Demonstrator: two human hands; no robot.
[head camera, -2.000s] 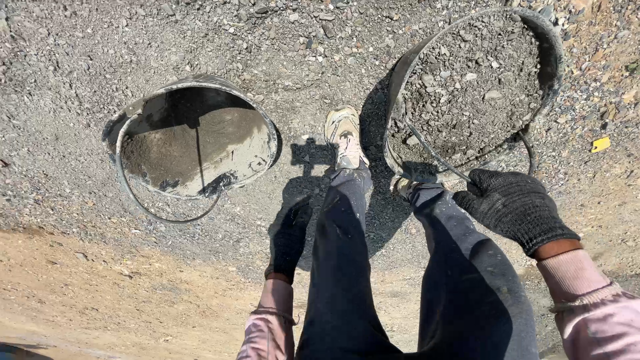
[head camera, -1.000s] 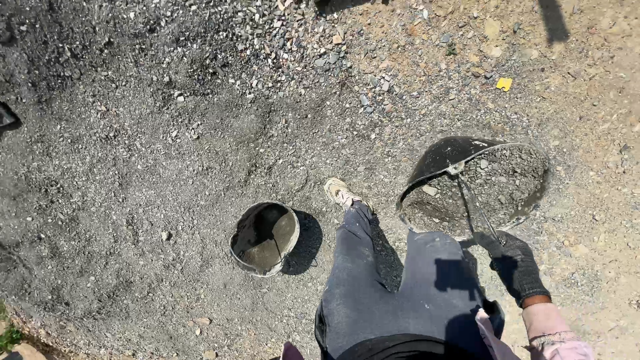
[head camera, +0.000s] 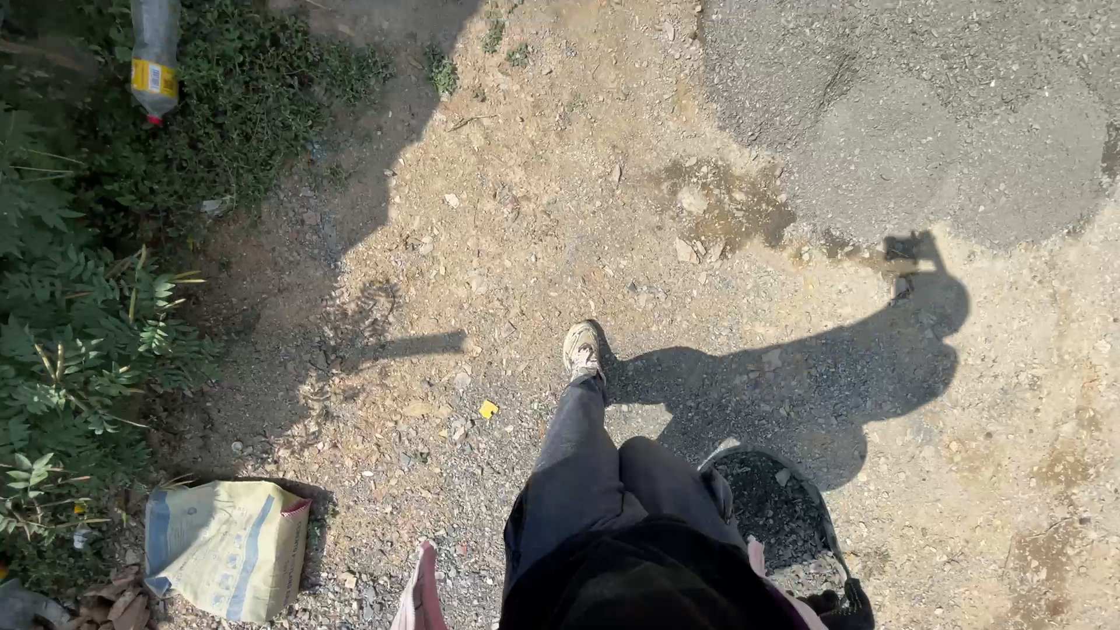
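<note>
A black bucket (head camera: 827, 518) of grey gravel (head camera: 774, 503) hangs or stands beside my right leg at the lower right, partly in shadow and partly behind my clothing. At its near rim, by the bottom edge of the view, my right hand (head camera: 847, 604) in a dark knit glove is closed on the handle; the hand is partly cut off. Only a pink sleeve (head camera: 420, 588) shows on my left side, and my left hand is out of view.
An off-white printed sack (head camera: 229, 549) lies at the lower left beside green plants (head camera: 96, 350). A plastic bottle (head camera: 156, 74) is at the upper left. Grey gravelly material (head camera: 910, 131) spreads at the upper right. A small yellow piece (head camera: 488, 409) lies on the dirt near my shoe (head camera: 582, 348).
The view has moved far from the gravel area with the second bucket, which is now out of sight. The gravel bucket has come along at my right side. My left hand has left the view.
</note>
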